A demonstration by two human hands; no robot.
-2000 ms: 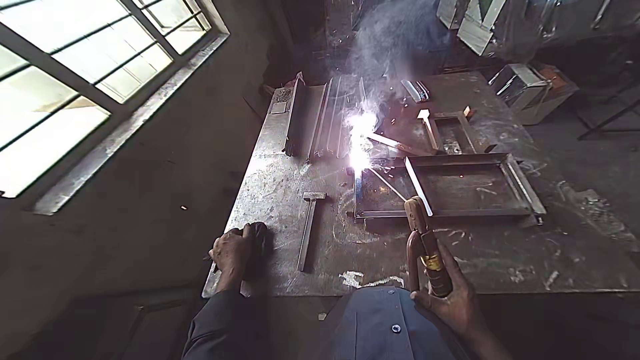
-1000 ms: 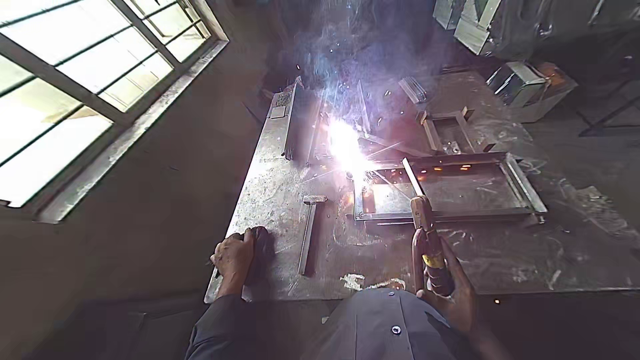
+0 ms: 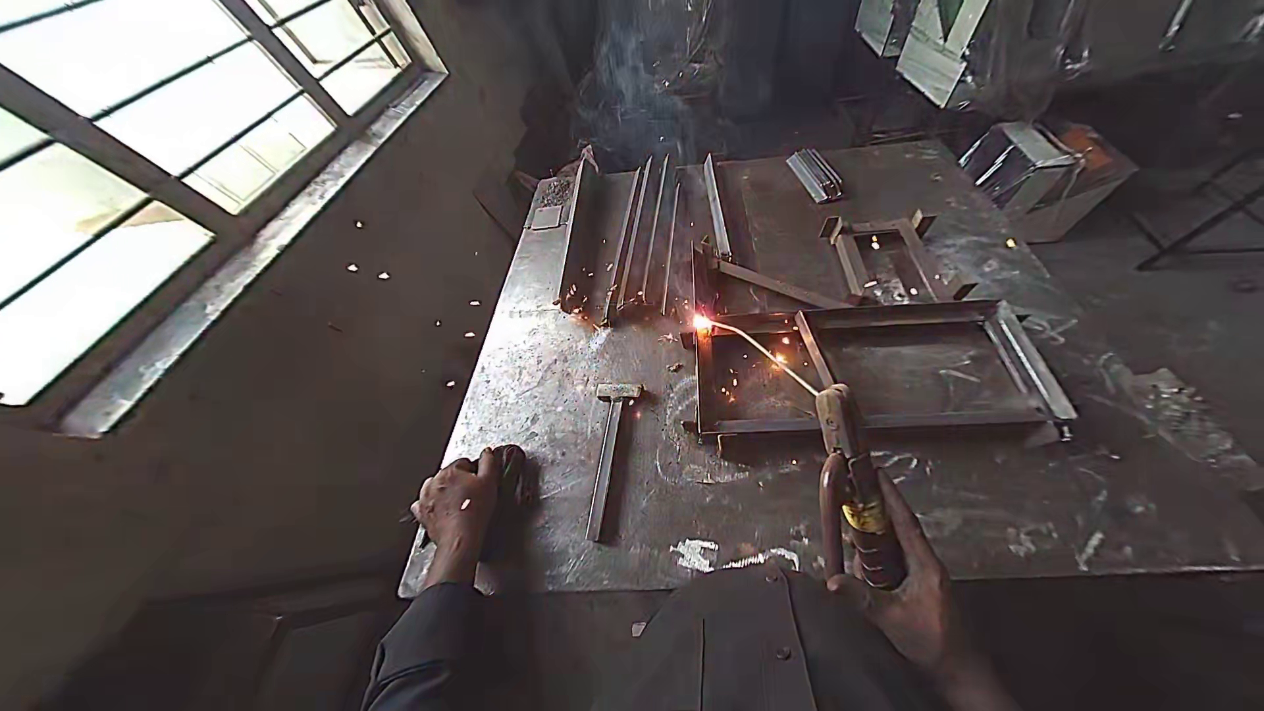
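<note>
My right hand (image 3: 913, 583) grips the handle of a welding electrode holder (image 3: 854, 484) in front of my body. From its jaws a bent welding electrode (image 3: 765, 351) reaches up and left, its tip glowing at the upper left corner of a rectangular steel frame (image 3: 928, 420) that lies on the metal table (image 3: 553, 395). Sparks fly around that corner. My left hand (image 3: 459, 499) rests at the table's left edge, fingers curled by a dark object (image 3: 515, 479); whether it grips that object is unclear. Between my hands lies a hammer (image 3: 607, 459) with a metal handle.
A smaller steel frame (image 3: 849, 259) lies behind the large one, near a slanting flat bar (image 3: 780, 284). Long steel angles (image 3: 581, 232) and thin rods (image 3: 652, 232) lie at the back left, a stack of short bars (image 3: 815, 176) at the back. Left is a barred window (image 3: 222, 109).
The bright arc has shrunk to a small glowing point, and much of the smoke has thinned. The long rods behind it show more clearly. My left hand stays at the table's left edge.
</note>
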